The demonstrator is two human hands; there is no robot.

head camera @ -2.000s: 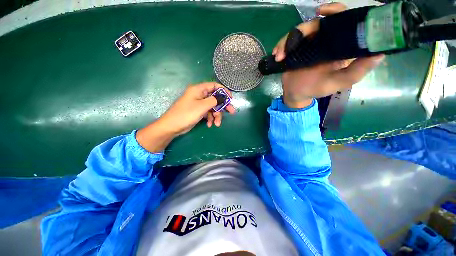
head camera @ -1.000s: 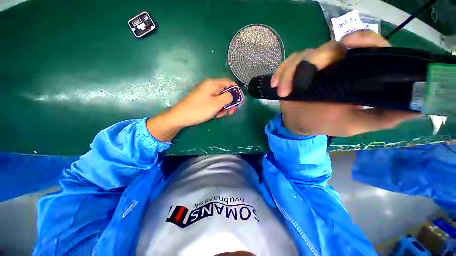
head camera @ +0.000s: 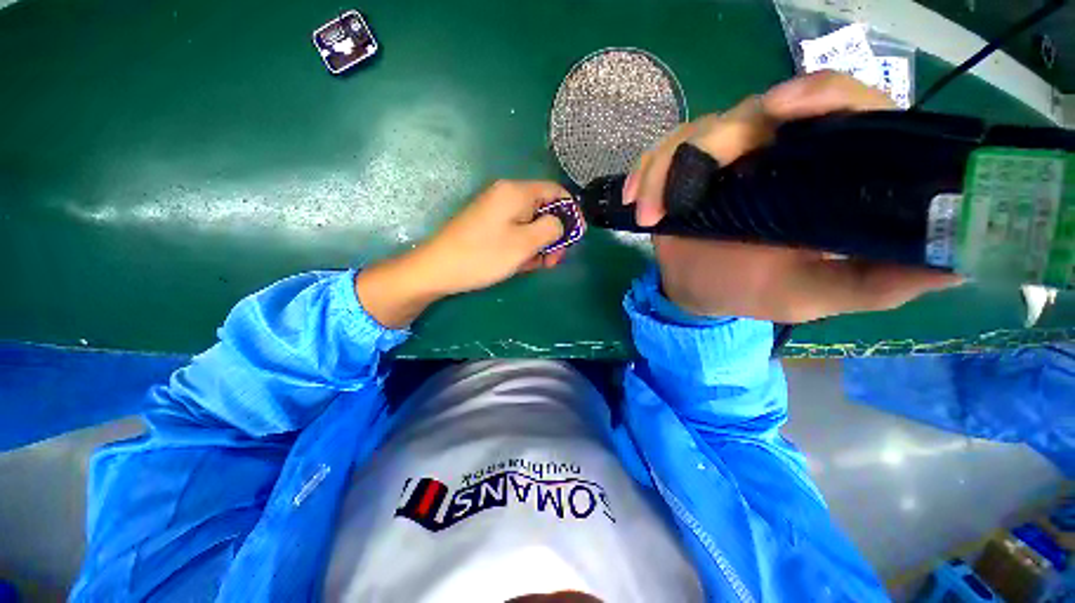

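Observation:
My left hand point(head camera: 481, 244) pinches a small dark square housing point(head camera: 564, 224) with a pale rim, tilted on its edge over the green bench. My right hand point(head camera: 754, 224) is wrapped around a thick black electric screwdriver point(head camera: 849, 186) with a green label, held lying nearly level. Its nose is right beside the housing's edge; whether the tip touches it cannot be told. The round tray point(head camera: 615, 112) of silvery screws lies just beyond the screwdriver's nose. Single screws are too small to make out.
Another square housing point(head camera: 345, 44) lies at the far left of the green bench point(head camera: 236, 153). Clear bags with white labels point(head camera: 839, 50) lie at the back right. A black cable point(head camera: 990, 53) crosses there. Blue and brown boxes stand at the lower right.
The view has shifted, so bench items sit differently in the picture. My right hand has brought the screwdriver's nose from the screw tray to the housing in my left hand.

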